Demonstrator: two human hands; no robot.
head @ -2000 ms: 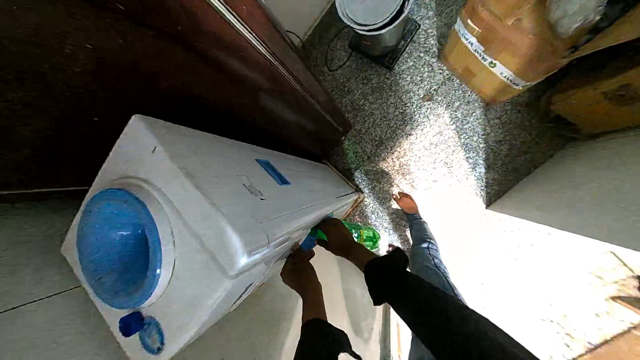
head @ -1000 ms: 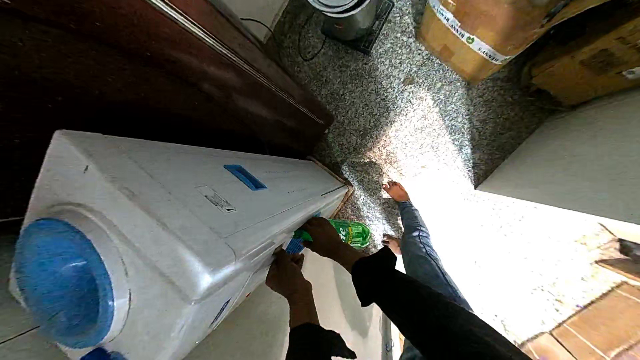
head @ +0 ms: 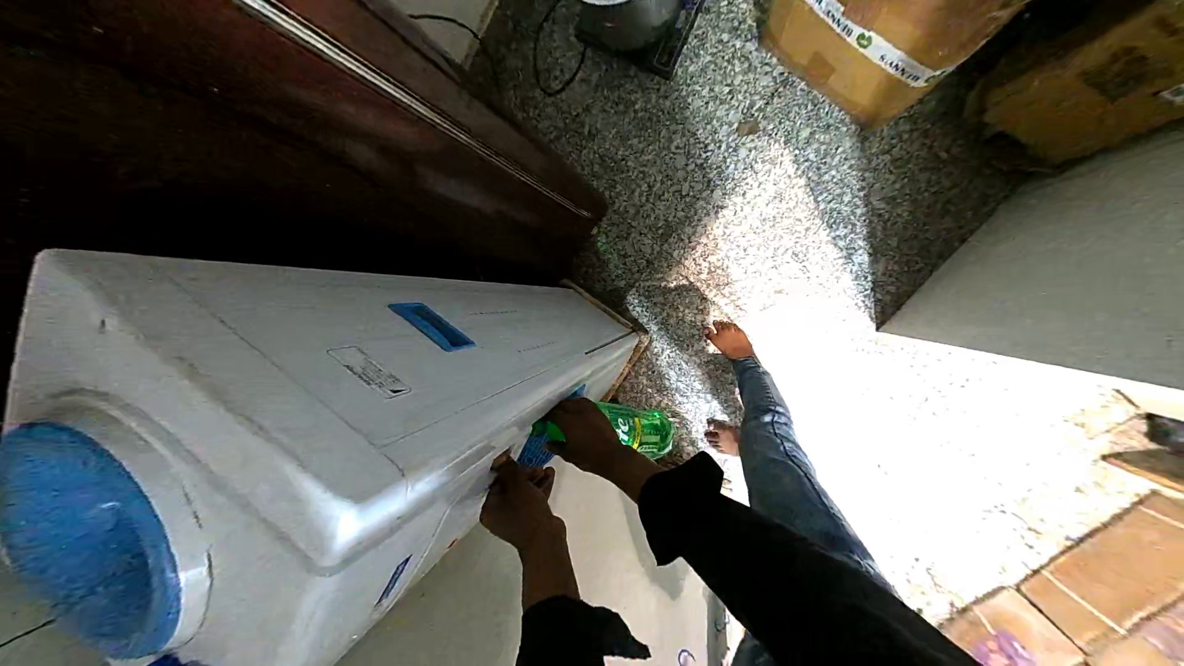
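A white water dispenser [head: 277, 370] with a blue basin [head: 88, 536] in its top fills the left side. My right hand [head: 585, 433] grips a green plastic bottle [head: 647, 431] near its neck, at the dispenser's front beside a blue part [head: 535, 450]. Just to the left, the fingers of my left hand [head: 520, 499] touch the dispenser's front around the tap area. Whether those fingers pinch a tap lever is hidden. The mouth of the bottle is also hidden.
Dark wooden furniture [head: 416, 120] stands behind the dispenser. Cardboard boxes [head: 832, 65] and a dark appliance with a cable [head: 638, 28] are on the speckled floor [head: 740, 185]. A grey wall [head: 1064, 259] juts in at right; my bare foot [head: 731, 340] is below.
The view has shifted, so the dispenser's top is partly out of frame. Both hands stay at the dispenser's front, the right one still on the bottle.
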